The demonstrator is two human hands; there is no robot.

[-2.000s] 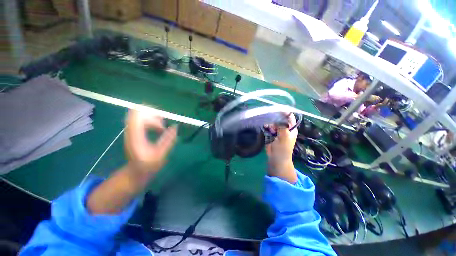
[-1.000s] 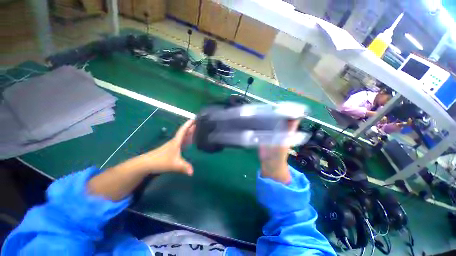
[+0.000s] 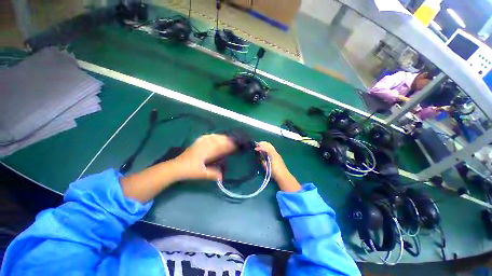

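Note:
A black headset (image 3: pixel 244 179) with a silvery-white wire headband is held low over the green bench in front of me, the headband arc towards me. My left hand (image 3: pixel 207 156) grips its left side, fingers over the ear cup. My right hand (image 3: pixel 272 161) holds its right side. The ear cups are mostly hidden by my left hand. A black cable (image 3: pixel 141 141) with a dark tip trails on the bench to the left.
A fanned stack of flat grey bags (image 3: pixel 46 97) lies at left. Several headsets (image 3: pixel 377 215) are piled at right. More stand along the far line, one with an upright boom microphone (image 3: pixel 259 56). A person in pink (image 3: pixel 394 86) sits farther along, beyond a metal frame.
The headset has come down towards the bench and turned, its headband now towards me. My left hand has closed on it, and the cable now lies out to the left.

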